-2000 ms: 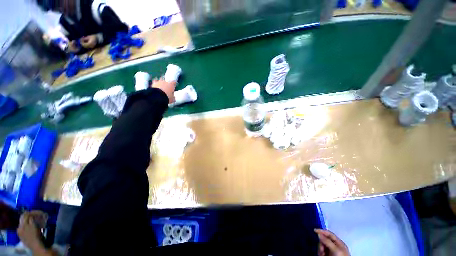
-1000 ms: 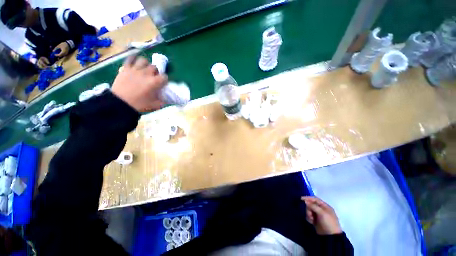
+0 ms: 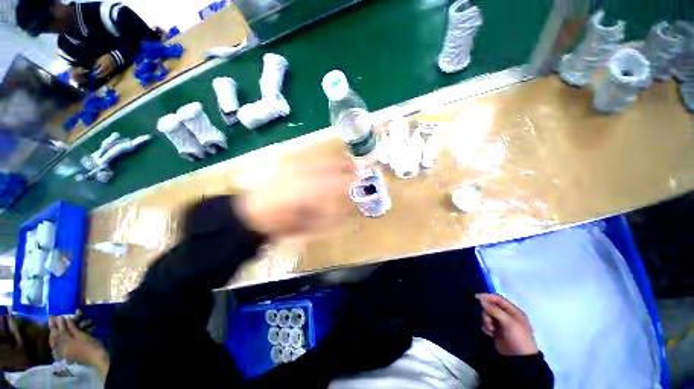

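My left hand (image 3: 300, 199) is blurred over the middle of the bench, palm down. Its fingertips are beside a short pale grey hollow piece (image 3: 370, 193) with a dark opening; I cannot tell if they grip it. My right hand (image 3: 508, 325) rests low over my lap beside the lined crate, fingers loosely bent, nothing seen in it. Wrinkled pale grey shells lie on the green belt, including a pair (image 3: 192, 131) and a group beyond my left hand (image 3: 263, 112). One shell (image 3: 460, 36) is farther right.
A water bottle (image 3: 351, 118) stands by clustered white glue bottles (image 3: 407, 148). A small white rounded item (image 3: 466, 198) lies near the bench edge. Grey shells (image 3: 622, 80) stand at right. Blue crates (image 3: 483, 266) sit below and at left (image 3: 74, 258). A person (image 3: 103, 38) works opposite.
My left hand has come back from the belt, moving right and nearer over the bench. The short grey piece now shows near its fingertips. My right hand has barely moved.
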